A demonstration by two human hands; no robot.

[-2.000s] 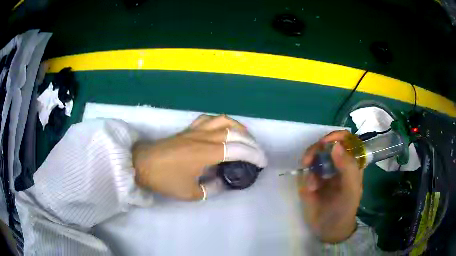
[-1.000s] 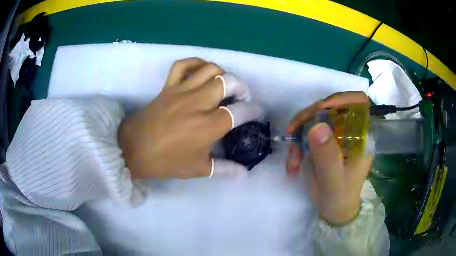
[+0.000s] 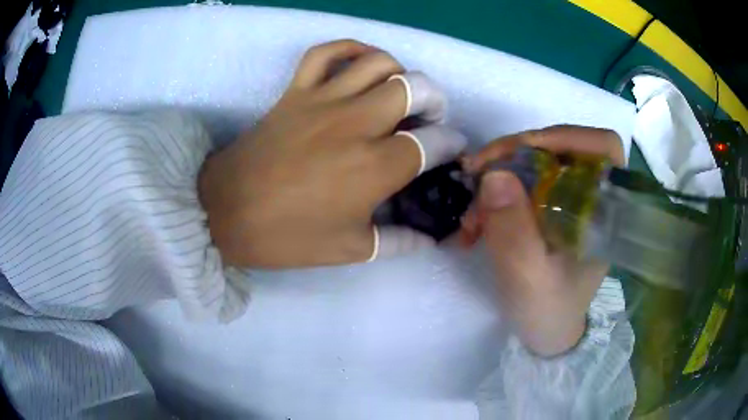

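My left hand (image 3: 320, 168), with white finger cots on three digits, holds a small round black part (image 3: 433, 199) between its fingers and thumb, over the white foam pad (image 3: 328, 353). My right hand (image 3: 525, 234) holds a clear dispensing syringe (image 3: 570, 201) with amber-yellow fluid at its front. The syringe lies nearly level and its front end is at the right edge of the black part. The needle tip is hidden or too blurred to see. Both hands are close together.
A white wiping cloth (image 3: 677, 135) lies at the right, near a dark dispensing controller (image 3: 728, 152) with a red light. A thin dark cable crosses the yellow stripe (image 3: 656, 45). Dark parts and white scrap (image 3: 25, 41) are at the upper left edge.
The view has shifted down, closer over the pad. My right hand and the syringe have moved left to the black part, and the syringe's rear now tilts down to the right.
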